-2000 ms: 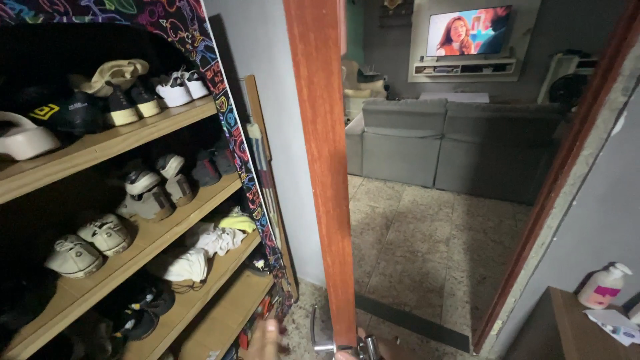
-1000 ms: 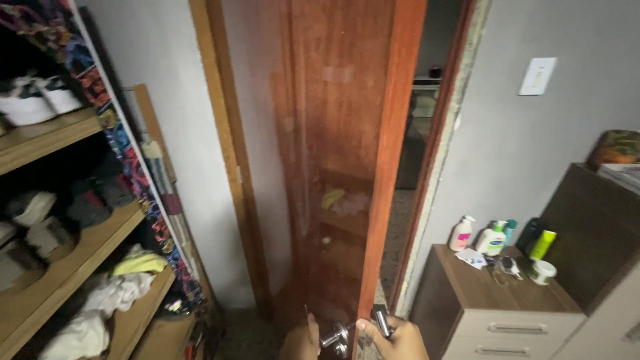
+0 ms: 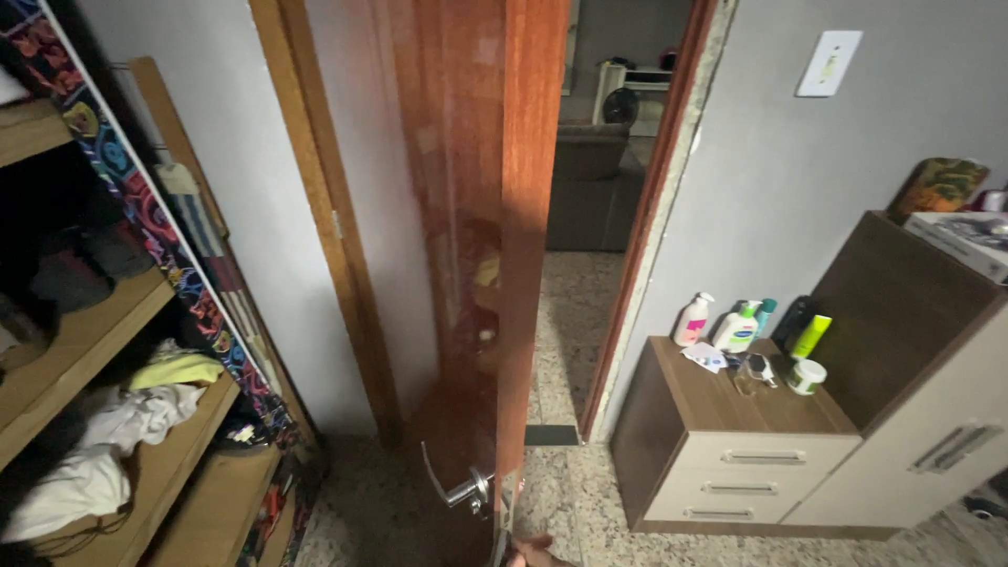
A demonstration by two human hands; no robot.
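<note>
A glossy reddish-brown wooden door stands partly open in the middle of the head view. On its left face is a chrome lever handle, with a metal lock plate set in the door's edge. At the bottom edge of the view, one hand is beside the door's edge, its fingers at a metal piece just below the lock plate; it appears to be my right hand. Whether it grips that piece is unclear. My left hand is out of view.
A wooden shoe rack holds shoes and cloths at left. At right, a low drawer cabinet carries bottles and a jar. A light switch is on the wall. Beyond the doorway stands a dark sofa.
One second ago both hands were at the door's handles; now only one shows, lower at the door's edge. The doorway gap looks wider than one second ago.
</note>
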